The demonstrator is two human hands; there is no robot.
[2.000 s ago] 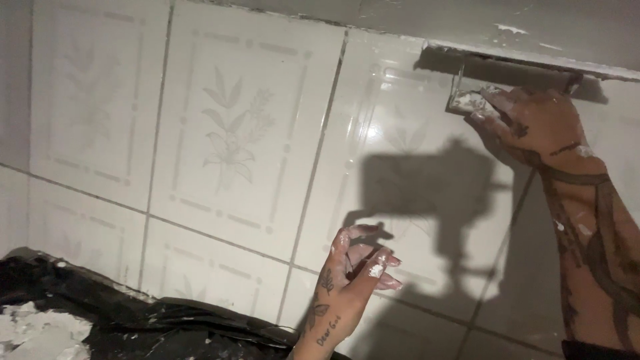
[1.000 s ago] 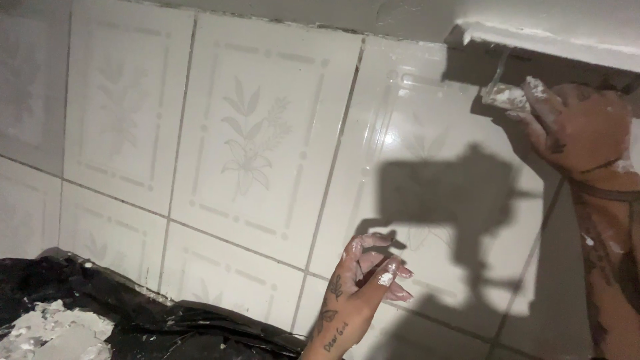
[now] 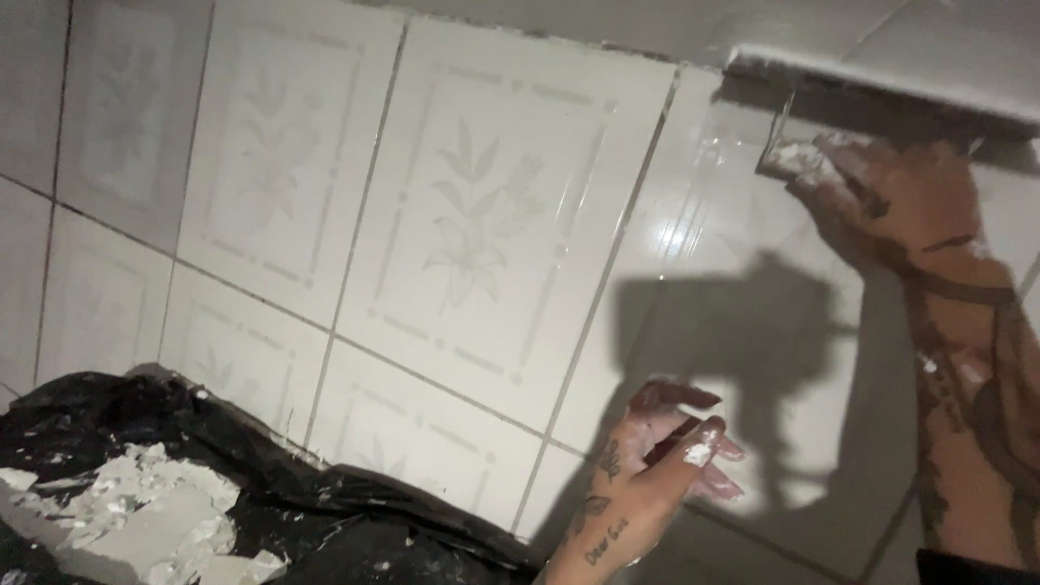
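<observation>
My right hand, smeared with white paste, grips a wide finishing trowel at the upper right. The trowel's long edge lies against the grey plastered surface above the tiles, with pale material along that edge. Lower down, my left hand is held in front of the tiled wall with its fingers curled and apart, holding nothing. White paste marks its thumb and fingertips. My right fingers and the trowel's shadow hide part of the handle.
White wall tiles with faint flower patterns and dark joints fill the middle. Black plastic sheeting lies along the lower left, bearing a heap of whitish plaster lumps. A shadow falls over the tiles between my hands.
My right hand has moved to the right with the trowel, along the band above the tiles. My left hand keeps much the same curled pose. The view has shifted somewhat.
</observation>
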